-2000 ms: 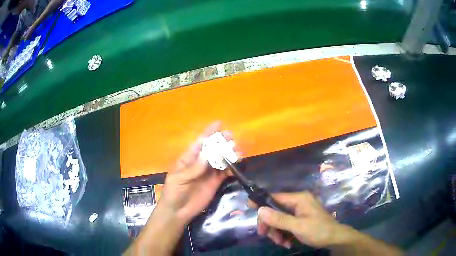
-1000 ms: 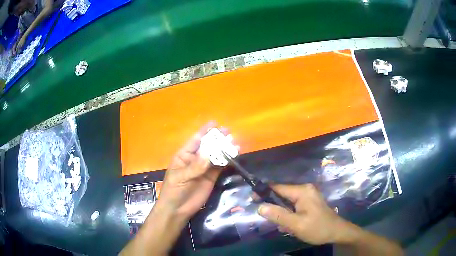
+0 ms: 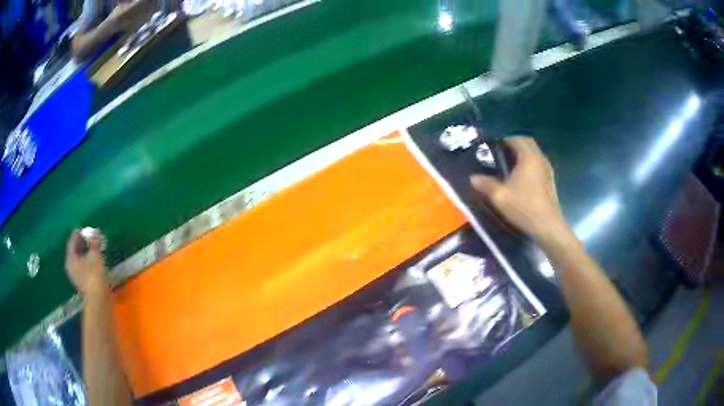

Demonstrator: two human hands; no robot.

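Observation:
My left hand (image 3: pixel 86 266) is at the far left, over the edge of the green conveyor, with a white unit (image 3: pixel 92 234) at its fingertips. My right hand (image 3: pixel 528 190) is at the right, beyond the mat's white edge. It holds the dark hand tool (image 3: pixel 502 157), seen only as a short blurred dark shape. Two white units lie on the dark bench there: one (image 3: pixel 458 137) left of the hand, the other (image 3: pixel 484 154) close beside the tool and fingers. The orange and dark work mat (image 3: pixel 294 262) lies between my hands.
A clear plastic bag (image 3: pixel 44 373) is at the lower left. Another white unit (image 3: pixel 32 264) lies on the green conveyor (image 3: pixel 238 107). A grey post (image 3: pixel 517 40) stands behind the bench. A blue sheet (image 3: pixel 55 131) and another person's arm (image 3: pixel 107 32) are at the upper left.
The view has swung right. My hands have parted: the left moved out to the conveyor with a white unit, the right moved with the tool to the two units on the right.

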